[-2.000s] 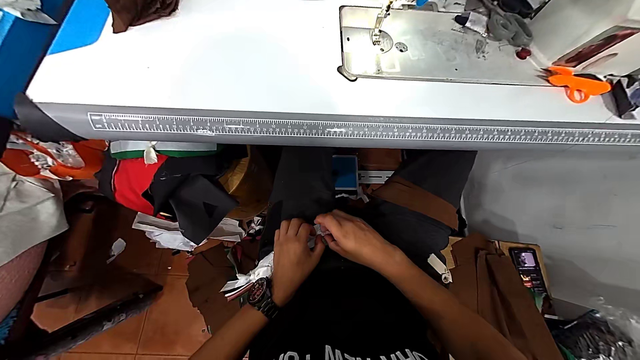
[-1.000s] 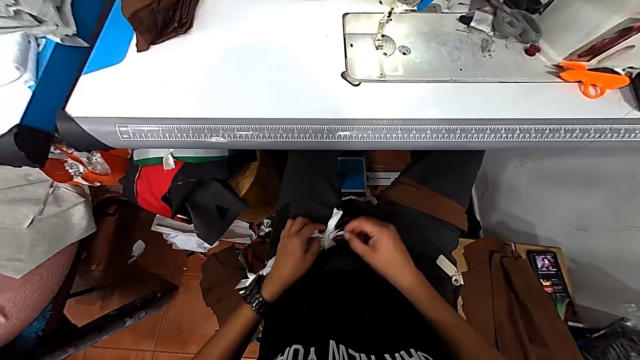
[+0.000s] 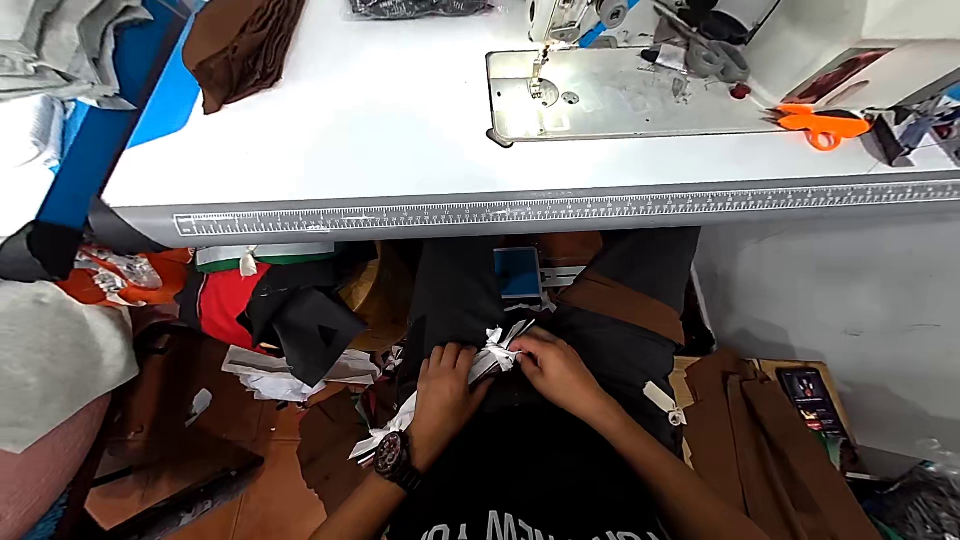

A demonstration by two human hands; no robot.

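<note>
A bundle of thin white and dark fabric strips [image 3: 489, 358] lies across my lap, with a knotted white tie around its upper end. My left hand [image 3: 448, 386] is closed around the bundle below the knot, and a watch sits on that wrist. The bundle's lower end sticks out beside the watch. At the knot's right side, my right hand [image 3: 556, 373] pinches a white end of the tie between thumb and fingers.
Ahead is a white sewing table with a ruler strip [image 3: 525, 213] on its edge. On it are a sewing machine's metal bed [image 3: 622, 105], orange-handled scissors [image 3: 823, 126] and folded brown fabric [image 3: 238, 49]. Brown fabric [image 3: 765, 442] and a phone [image 3: 812, 401] lie at right.
My right hand, apart from the knot one second ago, is now at its right side. More of the bundle shows beside my left hand. The view has shifted somewhat.
</note>
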